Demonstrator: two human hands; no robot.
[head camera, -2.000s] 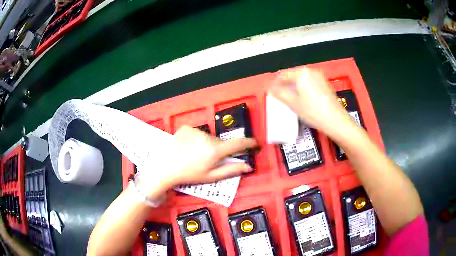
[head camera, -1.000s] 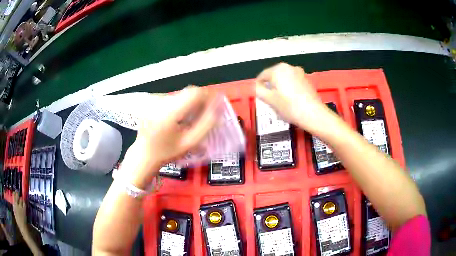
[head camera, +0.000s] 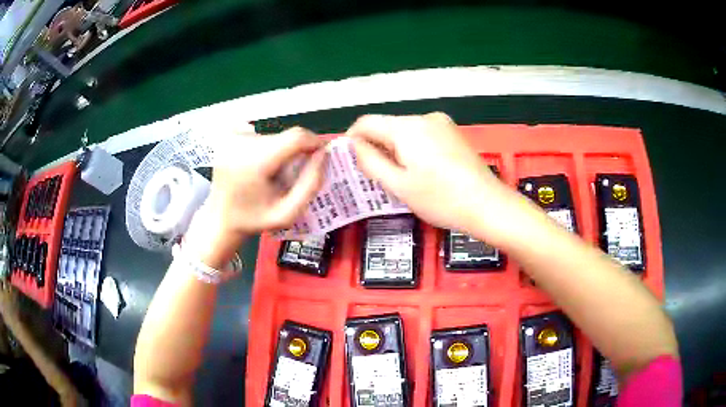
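Observation:
My left hand (head camera: 267, 179) holds the pinkish-white label strip (head camera: 342, 191) with rows of small print, above the back row of the red tray (head camera: 470, 297). My right hand (head camera: 422, 163) is at the strip's upper edge with its fingertips close to my left fingers. Whether a loose label is between them is hidden. Black devices (head camera: 390, 253) with white printed areas lie in the tray pockets; several show a round gold mark. The white label roll (head camera: 171, 200) stands left of the tray, its outer turns loose.
The green conveyor belt (head camera: 398, 40) runs beyond the white edge strip (head camera: 517, 79). At left are a white block (head camera: 102, 170), another red tray (head camera: 60, 183), a compartment sheet (head camera: 80, 266) and a white scrap (head camera: 111, 296). Another person's arm (head camera: 40, 350) shows at lower left.
My right hand has moved left from over the tray to the strip beside my left hand. The strip's printed face now shows more clearly. The view has shifted, so tray and roll appear further right.

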